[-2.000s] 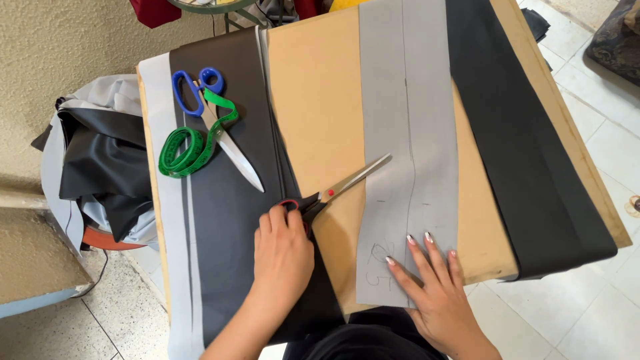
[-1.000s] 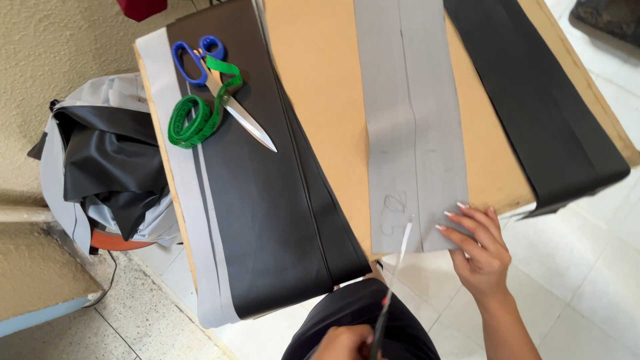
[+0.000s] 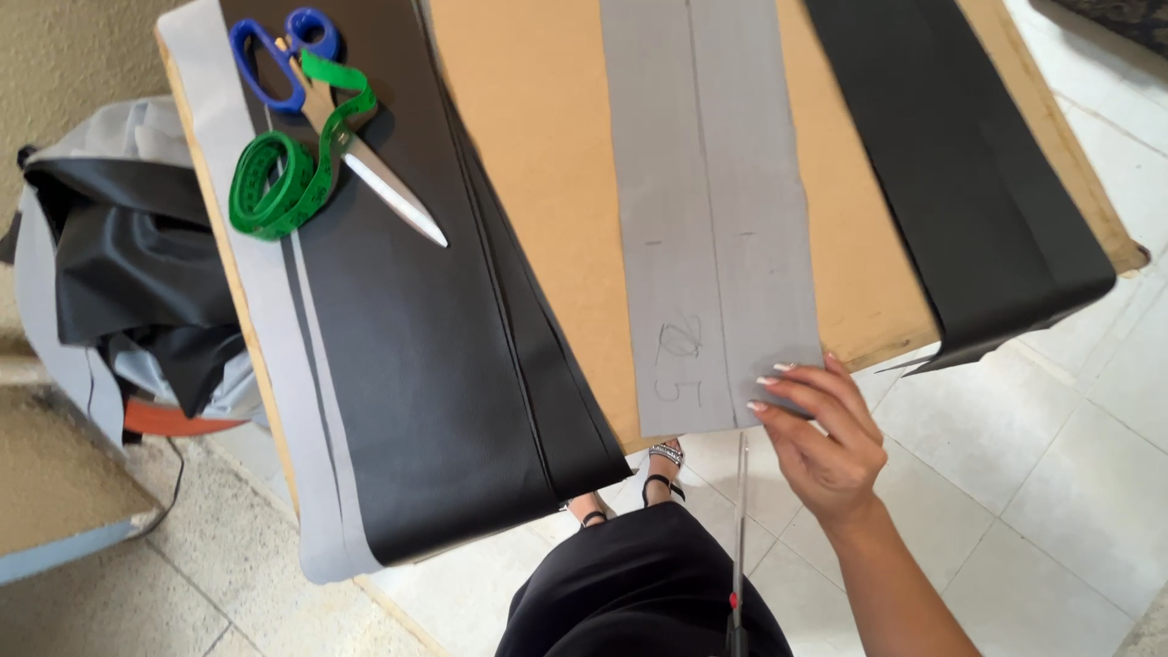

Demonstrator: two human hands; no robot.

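Note:
A long grey fabric strip point(image 3: 712, 182) with a drawn line and pencil marks lies along the table. My right hand point(image 3: 826, 429) grips its near right corner, fingertips on top. Just below that end, a pair of scissors point(image 3: 741, 529) with a red pivot points upward, edge-on; its handles leave the bottom of the frame, and my left hand is out of view. Blue-handled scissors point(image 3: 342, 137) lie on black synthetic leather at the left, a green measuring tape point(image 3: 274, 187) looped over and beside them.
Stacked black leather pieces point(image 3: 429, 365) overhang the table's near edge, grey material point(image 3: 315, 511) beside them. Another black strip point(image 3: 967, 164) hangs over the right side of the brown tabletop point(image 3: 529, 119). Crumpled black and grey material point(image 3: 137, 246) fills an orange container at the left.
The red-pivoted scissors have moved off the tabletop to below the grey strip. The hand with them has left the view. My right hand has gone to the strip's corner.

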